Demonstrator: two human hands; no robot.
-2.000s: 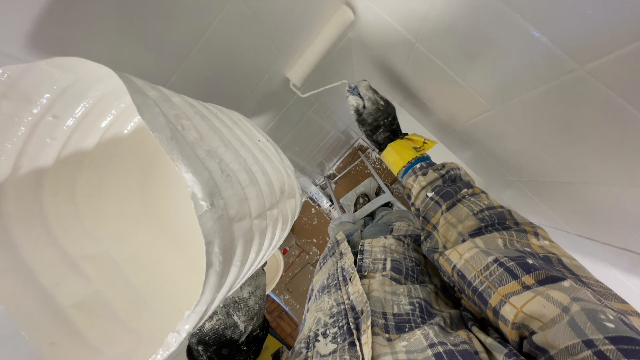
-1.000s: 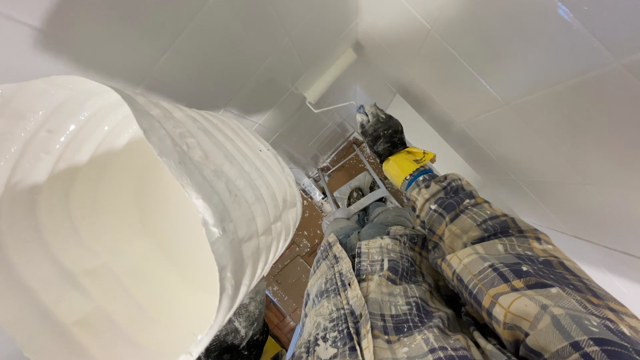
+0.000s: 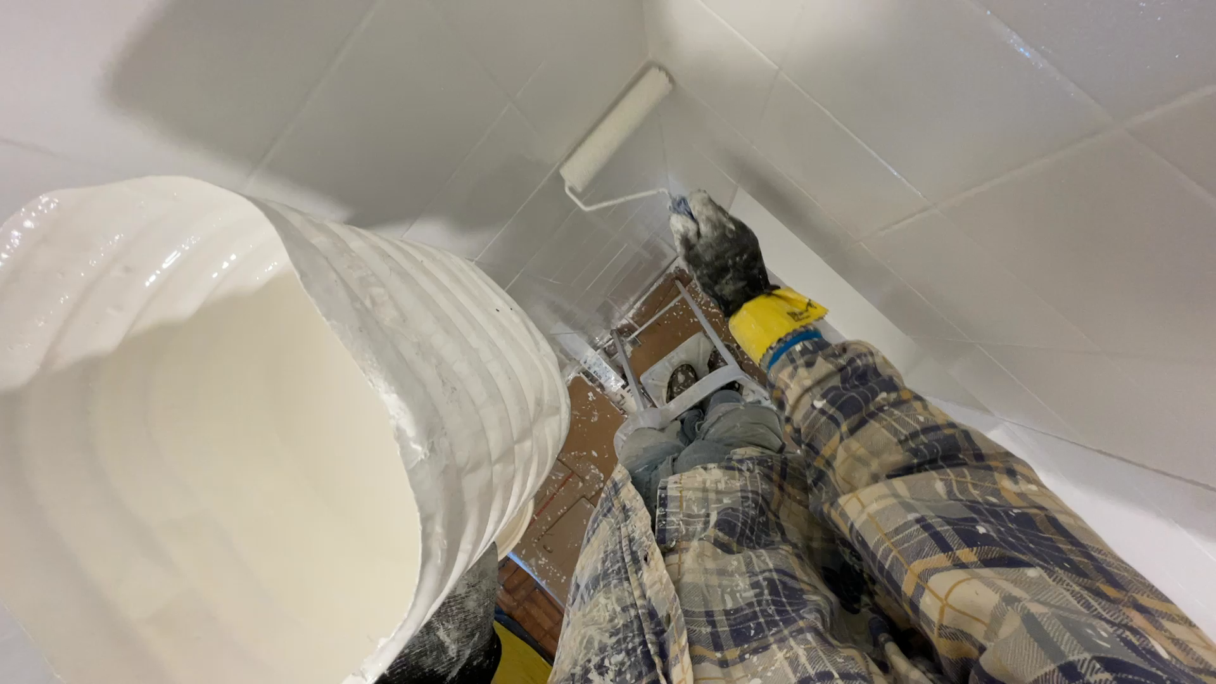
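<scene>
My right hand [image 3: 720, 249], in a black paint-smeared work glove with a yellow cuff, is closed round the blue handle of a paint roller [image 3: 617, 128]. The roller's white sleeve lies at or close to the tiled wall [image 3: 560, 180], near a corner; contact cannot be told. A large ribbed white plastic container [image 3: 475, 380] fills the left side, with cream-white paint [image 3: 209, 494] inside. Low beside it is my left hand [image 3: 451, 622], also gloved and mostly hidden behind the container, so its grip does not show.
Below my body stands a grey metal stepladder [image 3: 698, 389], with my shoes [image 3: 681, 380] on a lower step. Paint-spattered brown covering [image 3: 589, 432] lies on the floor. Large tiles [image 3: 1073, 218] line the wall at the right. Part of another round pale container [image 3: 515, 527] shows behind the big one.
The roller has moved out from the corner, where its sleeve was partly lost against the pale wall one second ago. My right hand still holds it. The big container remains at the left.
</scene>
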